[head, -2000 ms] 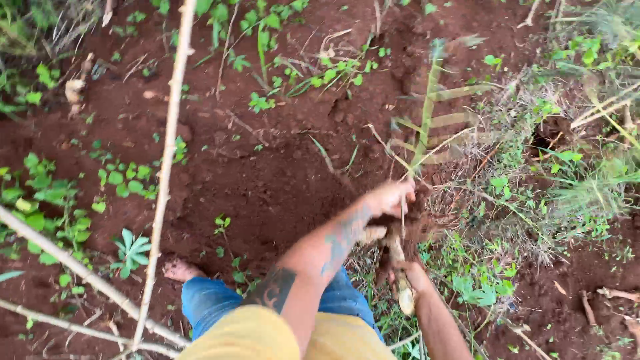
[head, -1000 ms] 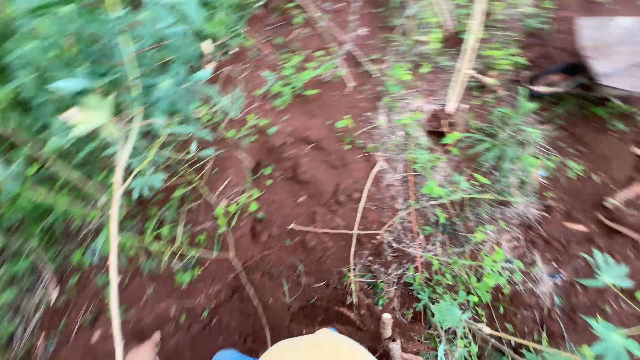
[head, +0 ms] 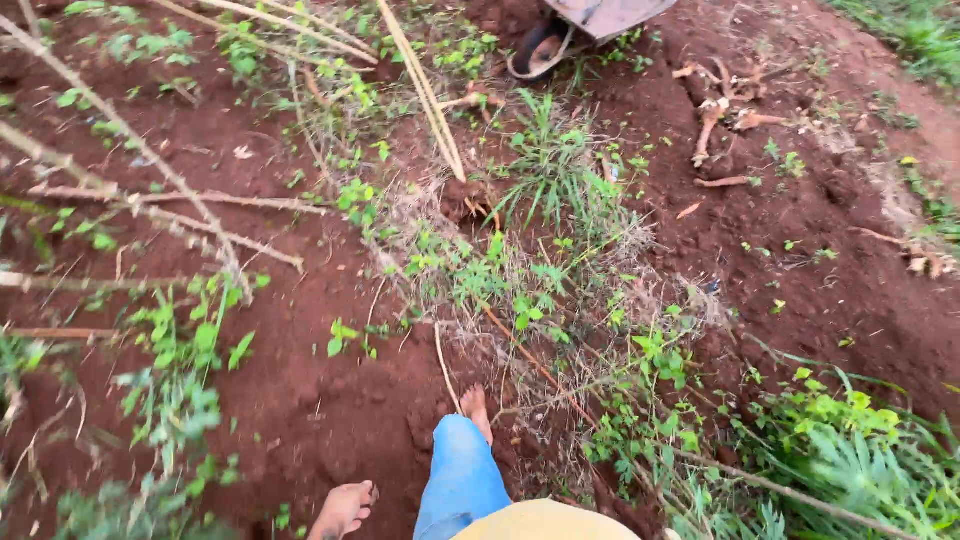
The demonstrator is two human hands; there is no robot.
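At the bottom edge, my left hand (head: 346,510) hangs over the red soil, fingers loosely bent and a little apart, with nothing visible in it. My right hand is out of view. Near my left hand are my blue trouser leg (head: 461,476) and one bare foot (head: 476,412) beside a thin stick (head: 444,364). Dug-up woody roots (head: 711,124) lie in a loose group on the soil at the upper right. A wheelbarrow (head: 615,15) stands at the top, its wheel (head: 541,51) resting on the ground.
Long cut stems (head: 150,154) cross the ground at the left, and more poles (head: 427,90) lie at the top. A hole (head: 476,210) opens beside a grass tuft (head: 547,165). Weeds and dry grass run down the middle; leafy plants (head: 862,465) crowd the lower right.
Two seconds ago both hands were together at a root on the ground; now only my left hand shows, apart from it. The view has shifted strongly, bringing more of the wheelbarrow in.
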